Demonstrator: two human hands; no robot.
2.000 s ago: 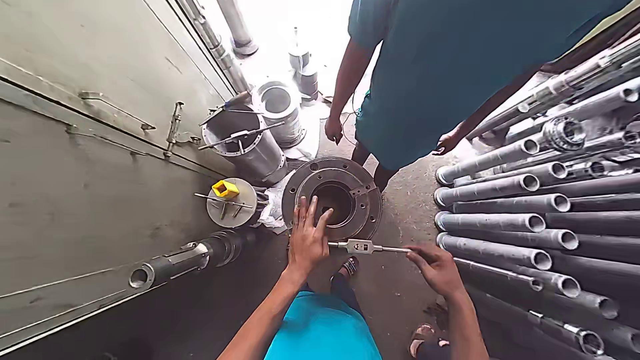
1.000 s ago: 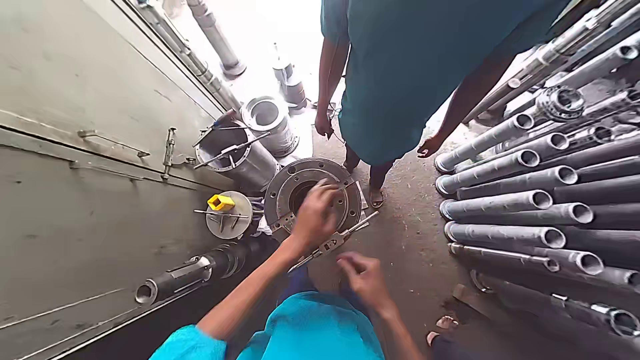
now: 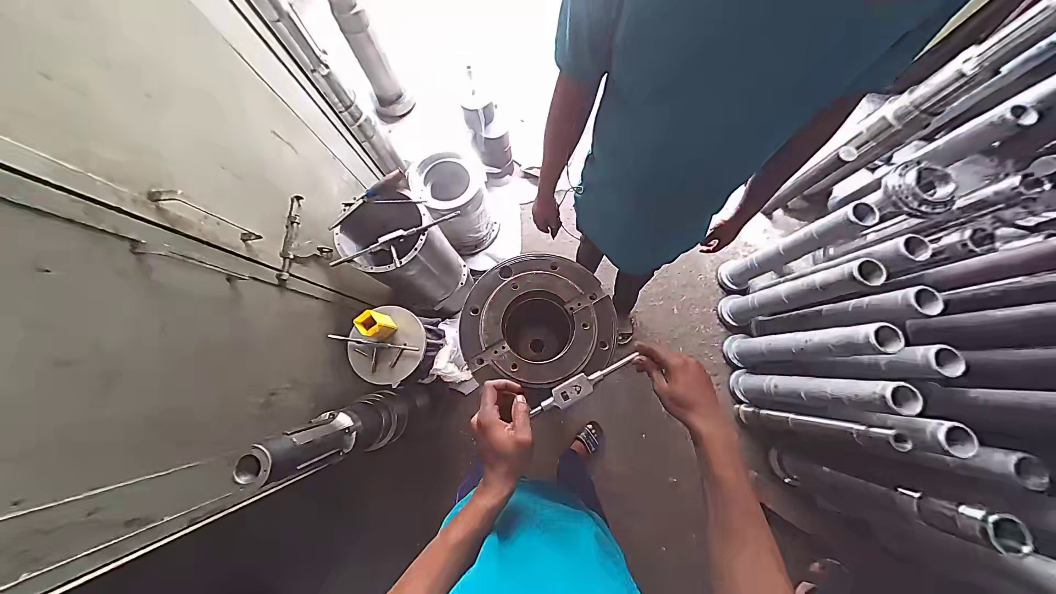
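Observation:
A tap wrench [image 3: 573,390] with a thick middle body and thin bar handles lies across the near edge of a round steel flange [image 3: 470,318]. The fingertips of my right hand [image 3: 681,386] are on the far right end of one handle. At the wrench's left handle is my left hand [image 3: 503,433], with thumb and fingers curved; part of the handle is hidden behind it, so its hold is unclear. The flange has bolt holes, a deep central bore and two small plates across its inner ring. Whether a tap sits under the wrench cannot be seen.
A co-worker in a teal garment [image 3: 685,124] stands beyond the flange. Steel pipes [image 3: 817,346] are stacked at right. At left are an open cylinder [image 3: 429,264] with bars across it, a round stand [image 3: 388,371] bearing a yellow block, and a machined shaft [image 3: 309,450] beside a metal wall.
The tap wrench has turned between the frames. My left hand has come back from over the flange to the near left handle; my right hand has moved up to the right handle end.

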